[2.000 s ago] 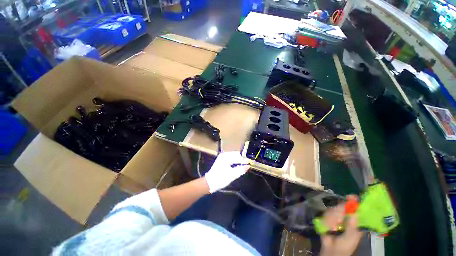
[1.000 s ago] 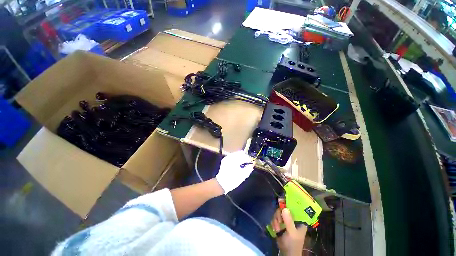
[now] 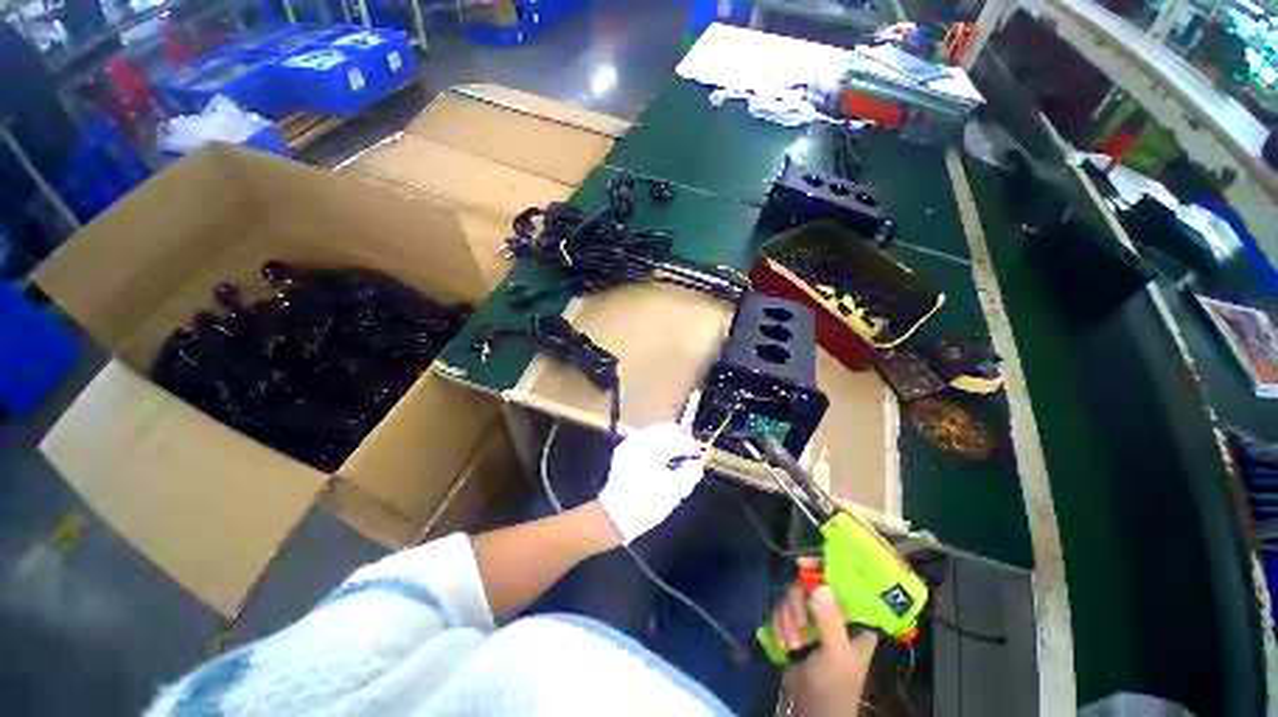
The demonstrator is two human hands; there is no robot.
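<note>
A black power strip housing (image 3: 774, 343) lies on the tan work board (image 3: 638, 343), its open end towards me. A small green circuit board (image 3: 764, 426) shows in that opening. My left hand (image 3: 650, 481), in a white glove, pinches a thin dark lead with a yellow wire (image 3: 723, 422) at the opening's left side. My bare right hand (image 3: 824, 637) grips the lime-green soldering gun (image 3: 866, 577). The gun's metal tip points into the opening at the circuit board. Whether it touches is too small to tell.
A dark red parts tray (image 3: 833, 333) stands behind the housing's right. Bundled black cords (image 3: 589, 252) lie behind left. Another housing (image 3: 827, 199) is farther back. A large carton (image 3: 407, 455) of black cords stands left. A dark green conveyor (image 3: 1121, 490) runs along the right.
The soldering gun has come from the far right to the housing's open end, its tip now at the circuit board. My left hand has shifted slightly right and stays at the wires.
</note>
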